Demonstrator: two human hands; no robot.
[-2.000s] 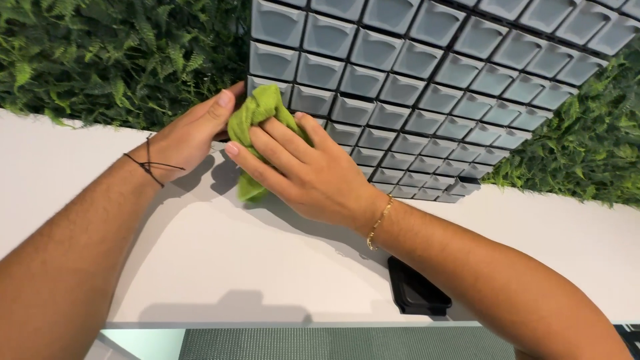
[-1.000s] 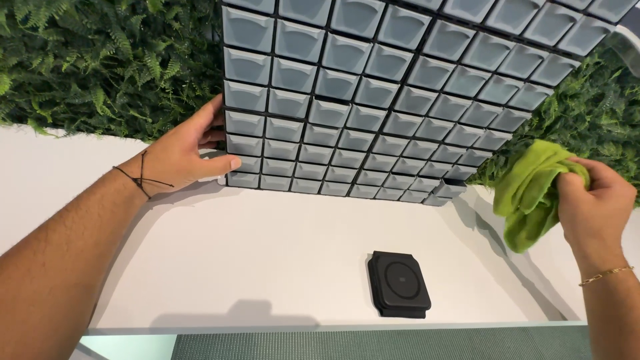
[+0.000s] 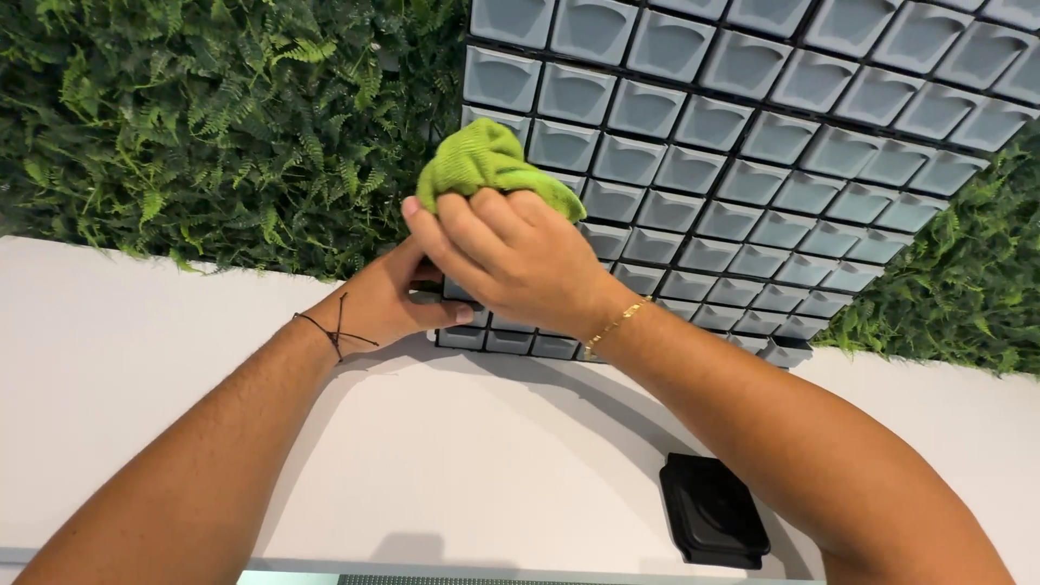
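Note:
A green cloth (image 3: 487, 162) is bunched under the fingers of my right hand (image 3: 520, 260), which presses it against the left edge of a plastic small-parts drawer cabinet (image 3: 743, 223). The cabinet has a black frame and rows of grey translucent drawers. My left hand (image 3: 390, 305) grips the cabinet's lower left side, its thumb on the front near the bottom rows and its other fingers partly hidden behind the edge. My right hand covers several drawers.
A flat black square device (image 3: 713, 512) lies near the front edge of the white shelf (image 3: 487, 455), beside my right forearm. Artificial green foliage (image 3: 219, 130) lines the wall behind and to both sides of the cabinet. One drawer (image 3: 786, 351) at the bottom right sticks out.
My right hand has carried the green cloth from the cabinet's right side, where it was a second ago, back to the left edge. My left hand remains at the lower left side.

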